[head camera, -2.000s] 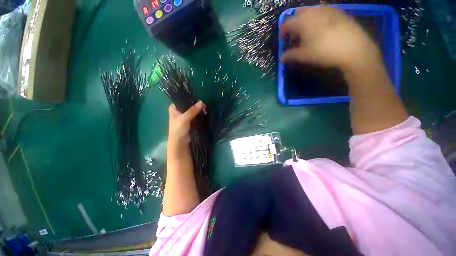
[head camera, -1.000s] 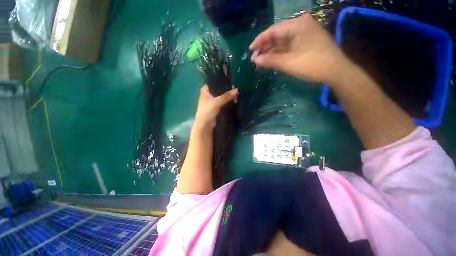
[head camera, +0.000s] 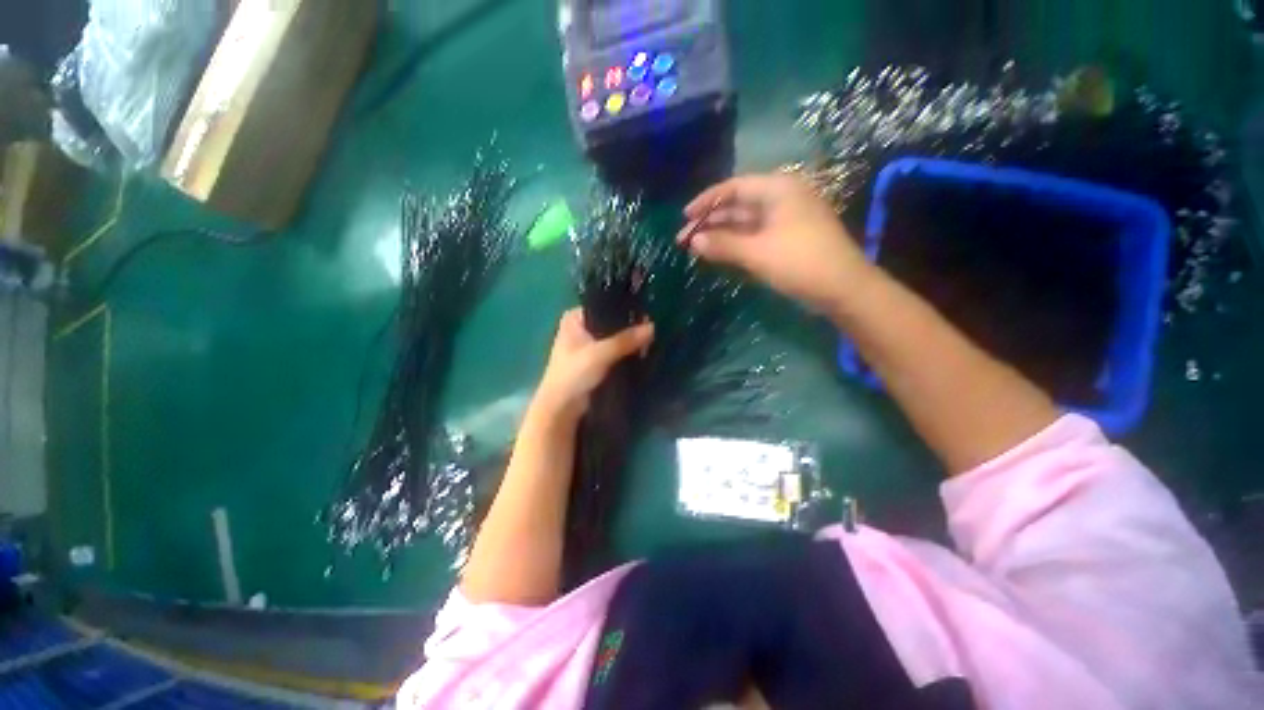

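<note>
My left hand (head camera: 589,364) is closed around an upright wire bundle (head camera: 611,304), a thick black sheaf with silvery tips fanned out above the fist. My right hand (head camera: 776,239) is beside the top of the bundle, to its right, with thumb and fingers pinched on a small thin dark piece, too small to tell clearly. Loose leads (head camera: 714,370) spread flat to the right of the held bundle. A second wire bundle (head camera: 433,326) lies to the left, with silvery ends. The parts tray (head camera: 1145,298), blue-rimmed with dark contents, is at the right, partly behind my right forearm.
A dark grey bench machine (head camera: 649,83) with coloured buttons stands at the top. Wire piles (head camera: 957,108) lie behind the tray. A green scrap (head camera: 550,226) lies between the bundles. A label card (head camera: 738,479) lies near my lap. A cardboard box (head camera: 270,111) is at the upper left.
My right hand has moved from over the tray to the bundle's top, fingertips now pinched together. My left hand keeps its hold on the bundle. The camera view has shifted.
</note>
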